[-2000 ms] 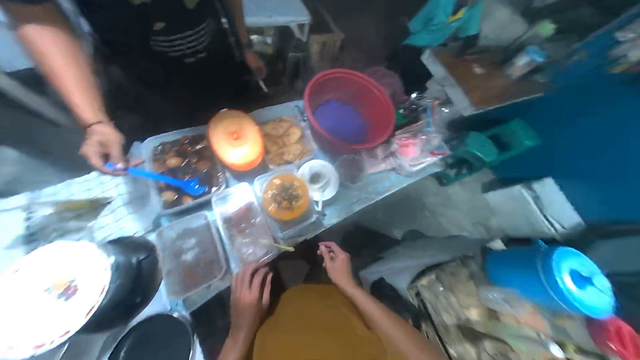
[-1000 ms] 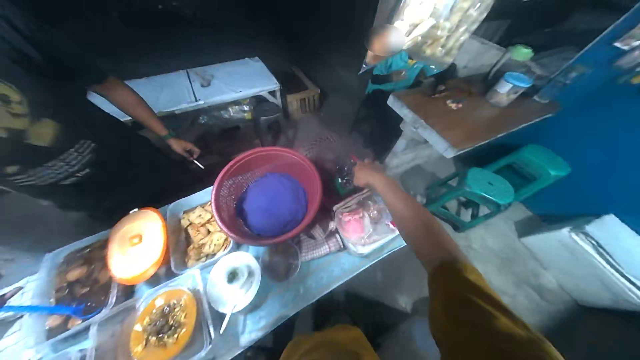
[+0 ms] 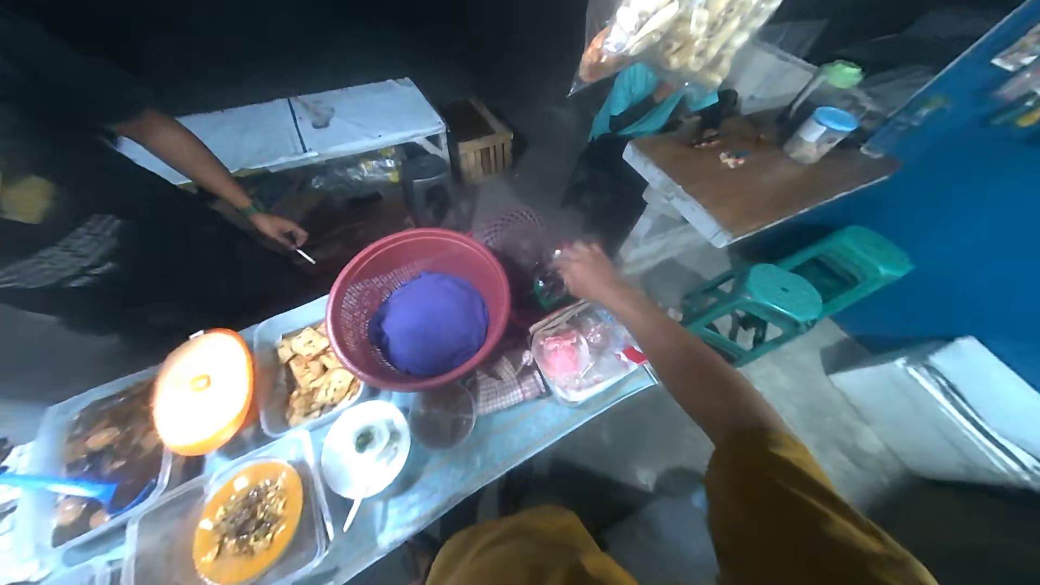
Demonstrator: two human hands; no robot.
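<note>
My right hand (image 3: 587,270) reaches over the far right end of the food table, its fingers bent around or against something small that blur hides. Just below it lie a dark, glossy item with green (image 3: 549,286) and a clear plastic tub with pink contents (image 3: 562,354). Left of the hand stands a red plastic basket (image 3: 416,237) holding a bundle of purple cloth (image 3: 435,323). A white bowl with a spoon (image 3: 366,448) and a tray of fried pieces (image 3: 313,370) sit farther left. My left hand is out of view.
An orange-lidded container (image 3: 203,392), a container of dark stew (image 3: 106,447) and an orange bowl of food (image 3: 249,520) stand at left. Across the table, a person's hand (image 3: 278,231) holds a cigarette. Green plastic stools (image 3: 782,294) and a brown-topped table (image 3: 764,183) are at right; a plastic bag (image 3: 678,36) hangs above.
The view has swung right. My right hand has gone from near my body to the table's far right end. My left hand, visible two seconds ago, has left the view.
</note>
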